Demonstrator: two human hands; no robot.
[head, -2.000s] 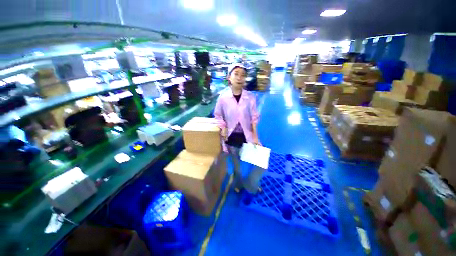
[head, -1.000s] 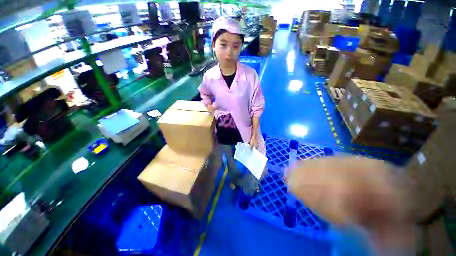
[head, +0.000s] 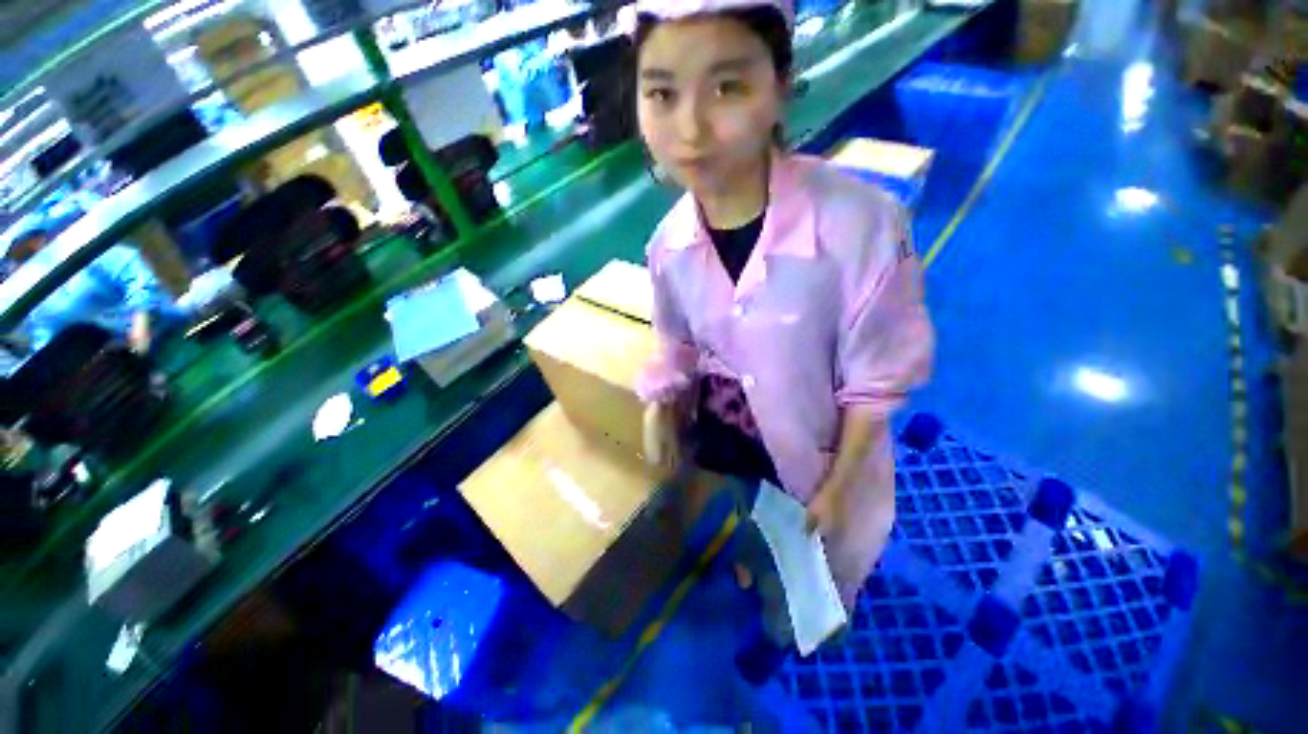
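Neither of my hands shows in the head view. Nearest in front of me stands a person in a pink smock [head: 803, 308] and pink cap. The person holds a white paper sheet [head: 801, 571] low in one hand. The other hand is near two stacked brown cartons [head: 567, 495] beside the bench. A blue plastic pallet [head: 1004, 609] lies on the floor beside and behind the person, with nothing on it that I can see.
The green-topped bench [head: 294, 459] runs along the left with white-grey units [head: 448, 327] on it. A blue stool [head: 442, 628] stands by the cartons. Yellow tape [head: 653, 631] marks the blue floor. People in light blue sit beyond the bench. Brown cartons stand at the far right.
The blurred hand at the lower right one second ago is gone from view. The person in pink appears closer and further right. The view has turned down, and the paper hangs more upright.
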